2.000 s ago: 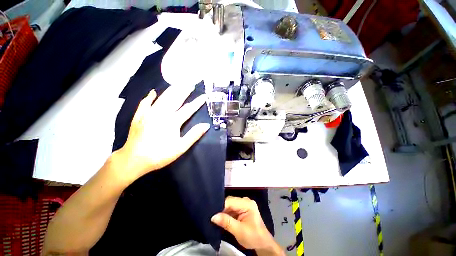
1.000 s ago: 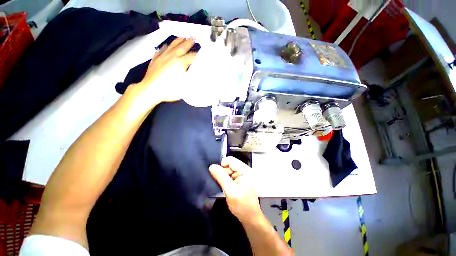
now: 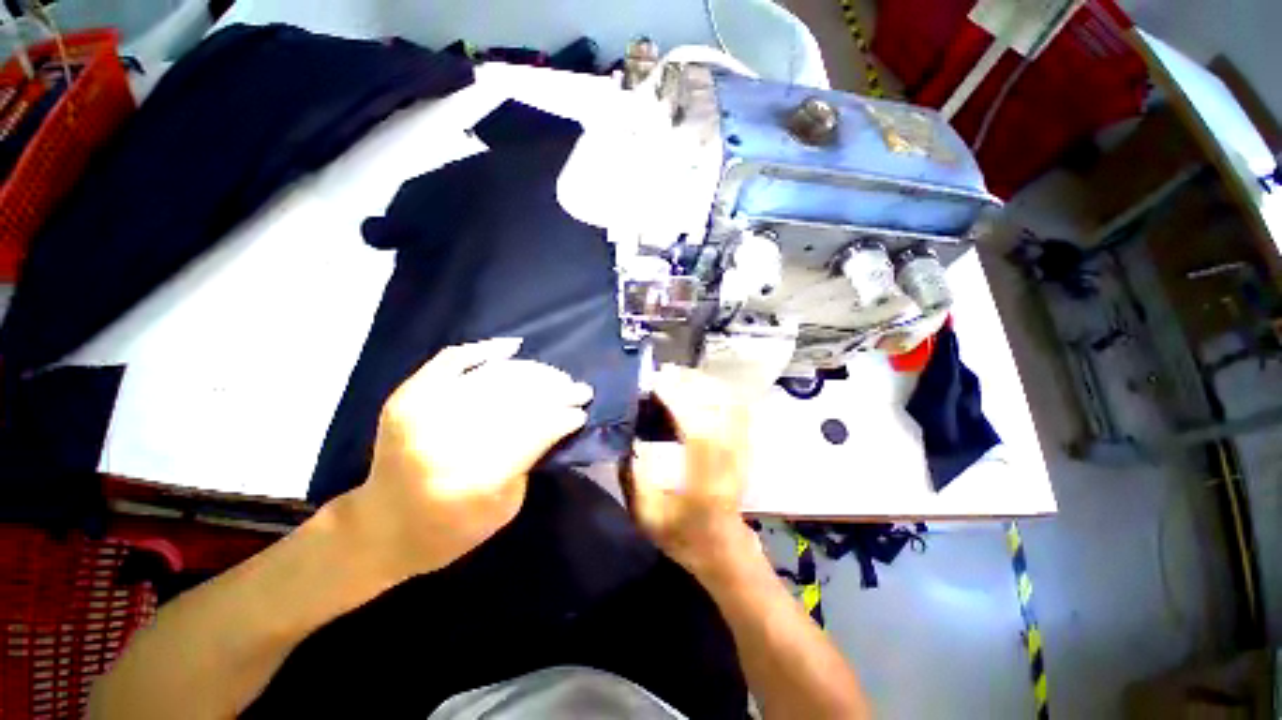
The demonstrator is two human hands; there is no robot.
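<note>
A dark fabric panel [image 3: 492, 281] lies on the white table left of the overlock machine [image 3: 844, 155] and runs down over the lap. Its right edge is at the presser foot area [image 3: 644, 331]. My left hand [image 3: 471, 443] rests on the panel below and left of the needle area, fingers curled, gripping the cloth near its right edge. My right hand [image 3: 689, 464] is just below the machine head, its fingers around the cloth's edge; it is overexposed and the fingertips are hard to make out.
A large dark garment stack [image 3: 197, 169] covers the table's left. A red basket [image 3: 63, 619] stands lower left, an orange-red one [image 3: 63, 141] behind. A small dark scrap [image 3: 953, 408] lies at the table's right [image 3: 900, 485]. A pale tub [image 3: 766, 35] is behind. Trimmings lie on the floor.
My left hand has come back from the far end of the panel to near its front right edge. My right hand is slightly higher and nearer the machine. The panel now lies flatter.
</note>
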